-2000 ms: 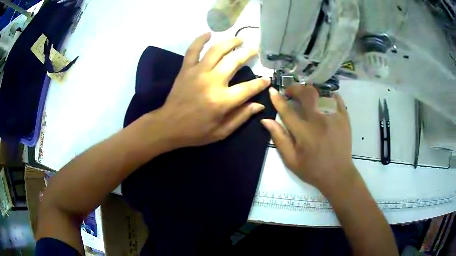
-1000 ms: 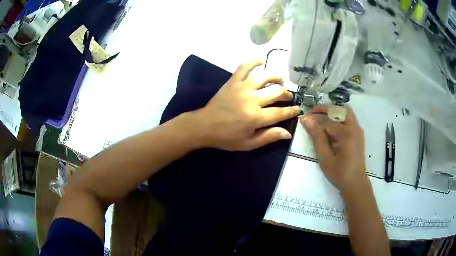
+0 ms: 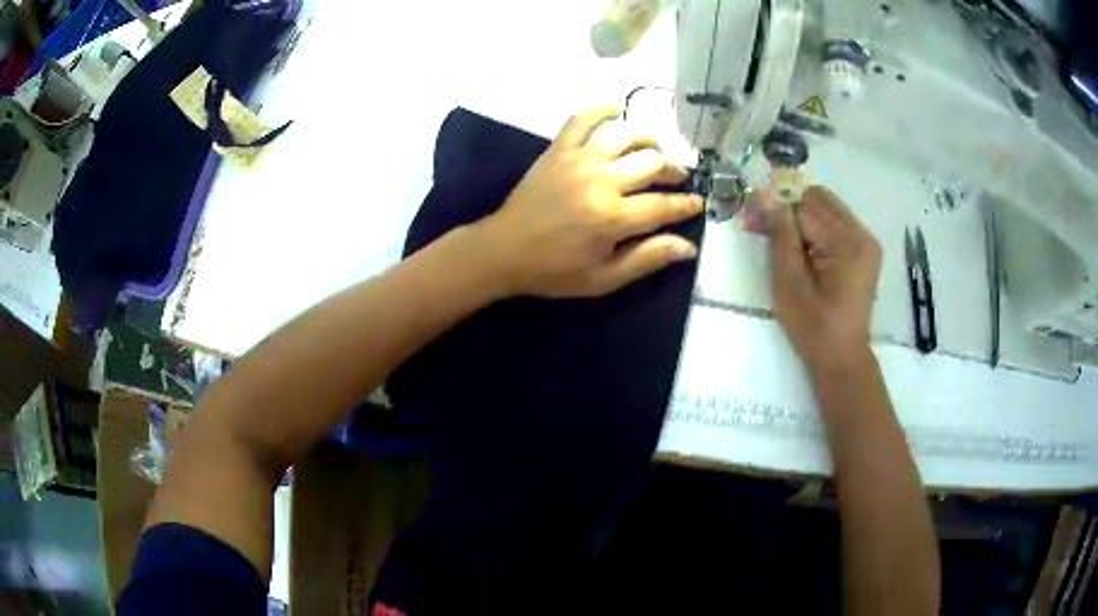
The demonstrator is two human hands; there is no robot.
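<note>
A dark cut fabric panel (image 3: 542, 361) lies on the white table and hangs over its near edge. My left hand (image 3: 590, 217) lies flat on the panel, fingers apart, fingertips near the presser foot (image 3: 708, 181). The sewing machine (image 3: 747, 72) stands at the upper right, its needle area at the panel's right edge. My right hand (image 3: 825, 265) is just right of the needle area, off the panel, with thumb and fingers pinched together. Whether something thin is between its fingertips cannot be told.
Thread snips (image 3: 921, 289) and a thin metal rod (image 3: 993, 283) lie right of my right hand. A dark bundle (image 3: 133, 157) with a cream ticket (image 3: 247, 126) lies over a purple bin (image 3: 181, 247) at left. A printed ruler (image 3: 747, 415) runs along the near edge. A cardboard box (image 3: 325, 529) stands below.
My right hand has drawn back from the panel's edge by the presser foot to the right, its fingers now pinched. My left hand remains on the panel. The camera view has shifted.
</note>
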